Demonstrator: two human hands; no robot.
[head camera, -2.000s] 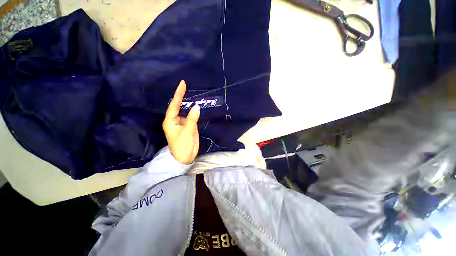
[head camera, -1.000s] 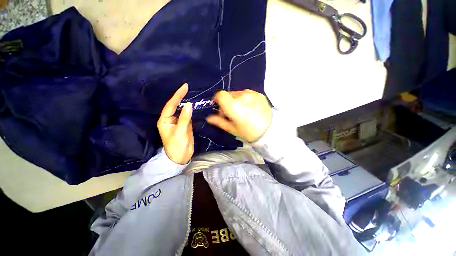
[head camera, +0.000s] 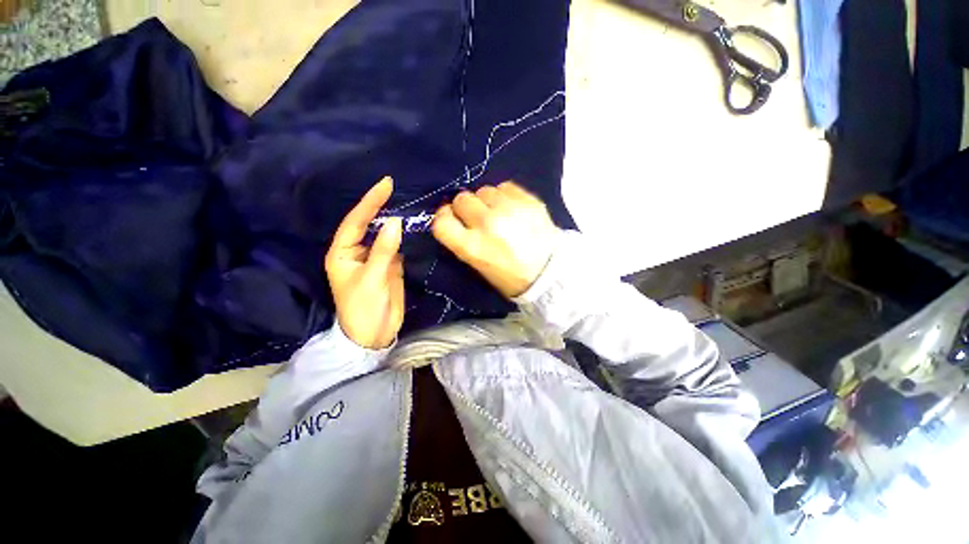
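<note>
A navy garment (head camera: 308, 138) lies spread in front of me, with white basting stitches down its right part. The brand label (head camera: 419, 222), dark with white script, lies on it between my hands. My left hand (head camera: 367, 266) rests at the label's left end, thumb on the label and forefinger stretched above it. My right hand (head camera: 497, 236) has its fingers closed together at the label's right end. A needle is not visible; the fingers hide whatever is between them. A pale thread (head camera: 492, 138) loops over the cloth above my right hand.
Black-handled shears (head camera: 752, 69) lie at the upper right of the cream table (head camera: 680, 159). Light blue cloth (head camera: 819, 64) and dark cloth pieces (head camera: 873, 106) lie beyond them. Boxes and clutter stand below the table's right edge. A speckled patch is at the upper left corner.
My right hand, extended away to the right two seconds ago, has come back to the label and its fingers have closed together. The thread went from taut to slack loops. My left hand stays at the label.
</note>
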